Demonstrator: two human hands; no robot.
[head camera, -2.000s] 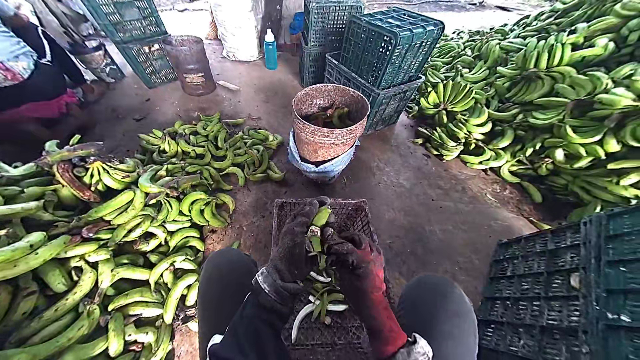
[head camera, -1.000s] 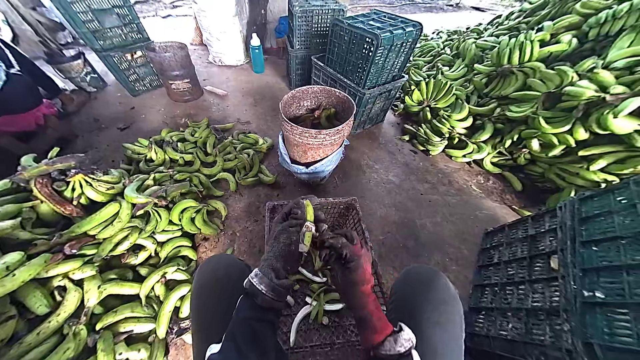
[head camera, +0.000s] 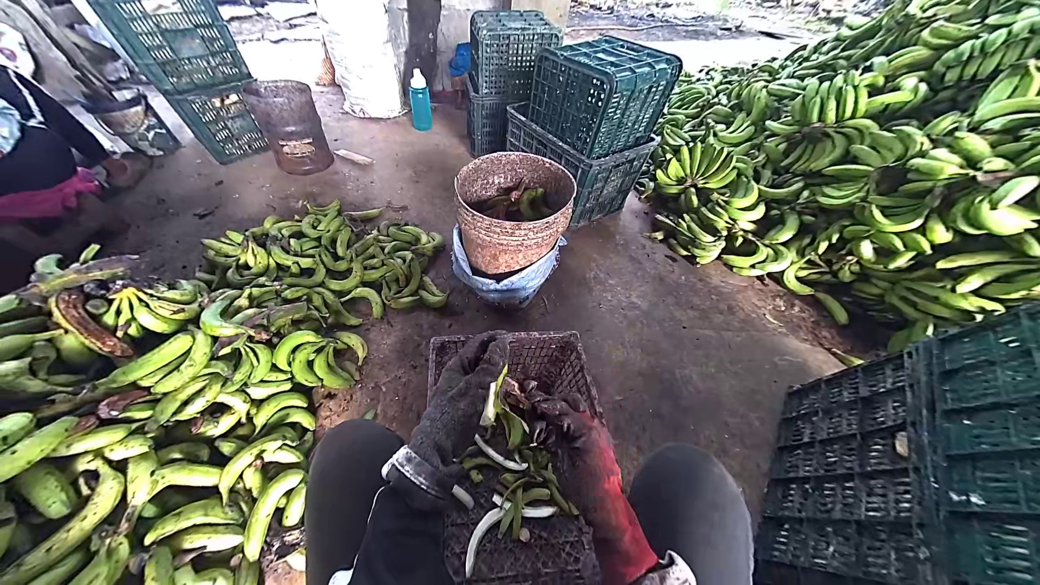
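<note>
My left hand (head camera: 463, 398), in a dark dirty work glove, grips a partly peeled green plantain (head camera: 494, 398) above a dark plastic crate (head camera: 561, 361) between my knees. Close on its right, my right hand (head camera: 569, 431), in a dark and red glove, has its fingers at loose peel by the fruit; whether it holds a tool is hidden. Below both hands, strips of green peel (head camera: 520, 496) and pale peeled pieces (head camera: 483, 536) lie on the crate.
A rusty-looking bucket (head camera: 516, 236) with peels stands ahead on a blue-white sack (head camera: 508, 284). Green plantains lie heaped at left (head camera: 195, 455) and right (head camera: 853, 162). Green crates stand at the back (head camera: 605, 97) and lower right (head camera: 845, 471). A person (head camera: 41, 146) sits at far left.
The plantain stood upright between my hands a second ago; now my left hand has tilted over it, and a flap of peel hangs between the hands.
</note>
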